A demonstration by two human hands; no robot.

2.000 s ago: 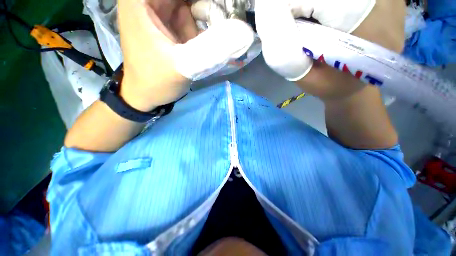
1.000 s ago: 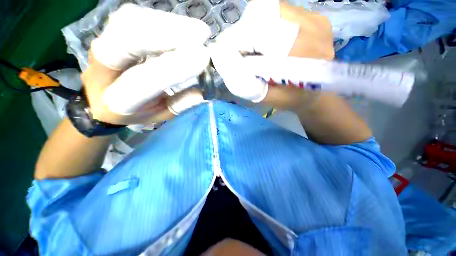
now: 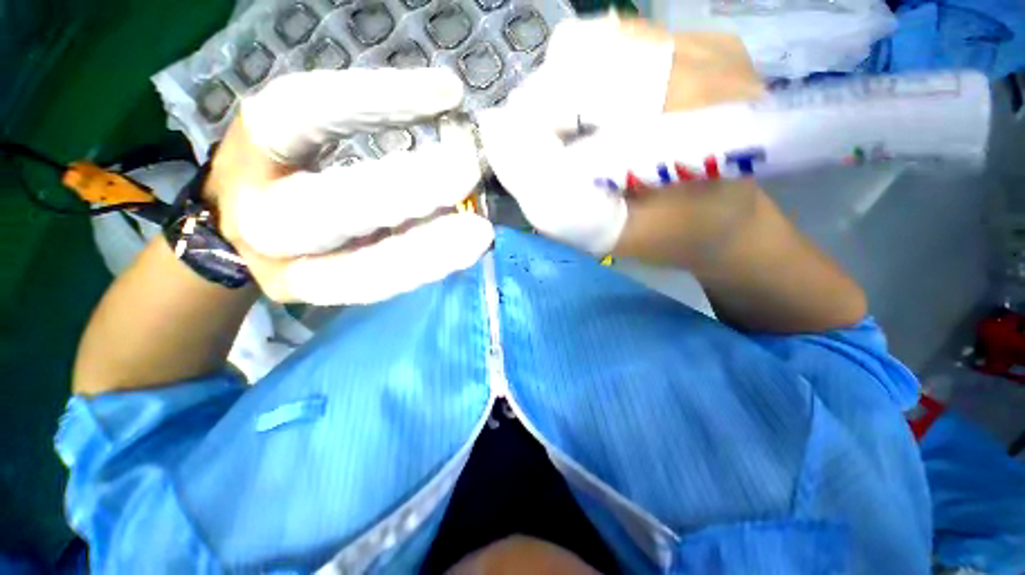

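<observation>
My right hand [image 3: 573, 135], in white finger coverings, is closed around a thick white paint marker [image 3: 809, 129] with red and blue lettering, which points off to the right. My left hand [image 3: 360, 185], also in white coverings, holds a thin silvery metal case [image 3: 483, 174] edge-on at its fingertips, touching the right fingertips. The marker's front end is hidden by my right hand. A whitish parts tray [image 3: 399, 56] with rows of squarish silver parts lies beyond and under my hands.
An orange-and-black tool [image 3: 103, 185] with a black cable lies at the left on the green mat [image 3: 67, 292]. White plastic [image 3: 776, 39] and blue cloth [image 3: 944, 39] are at the upper right. Red objects [image 3: 1000, 340] stand at the right edge.
The hands have moved down in view from the top edge, uncovering the tray. The left fingers now lie more side by side. The marker has swung from slanting down right to slightly upward.
</observation>
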